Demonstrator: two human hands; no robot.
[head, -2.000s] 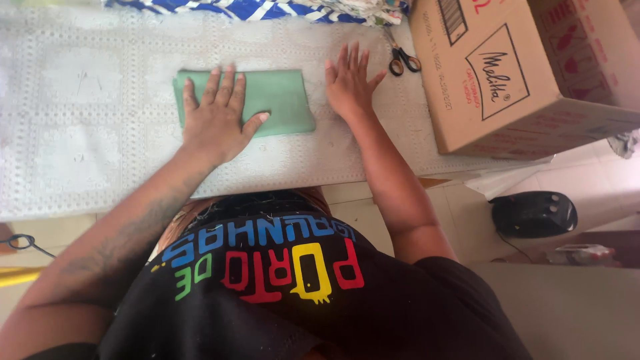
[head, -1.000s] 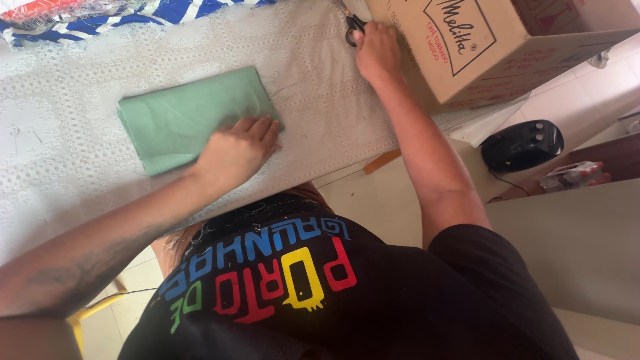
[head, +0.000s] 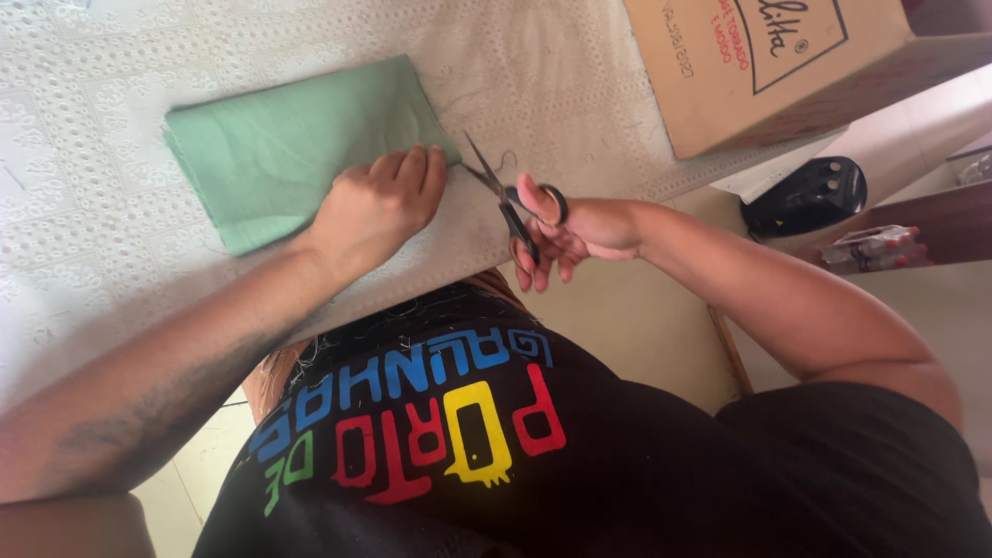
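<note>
A folded green cloth (head: 302,147) lies on a table under a white openwork tablecloth (head: 542,93). My left hand (head: 387,198) rests at the cloth's lower right corner, fingers curled on its edge; whether it pinches the fabric I cannot tell. Just right of that corner, my right hand (head: 562,236) holds black-handled scissors (head: 505,198), thumb through one loop and fingers at the other. The scissor blades stand apart, pointing up and left, with one tip close to the cloth's corner. Loose threads lie near the cloth's right edge.
A printed cardboard box (head: 736,77) stands on the table at the upper right. Beyond the table edge, lower down, are a black device (head: 806,198) and a plastic-wrapped pack with red parts (head: 876,248). The table's near edge runs just in front of my body.
My right hand was at the scissors beside the box and has brought them over to the green cloth. My left hand stays on the cloth, nearer its corner. The view has shifted.
</note>
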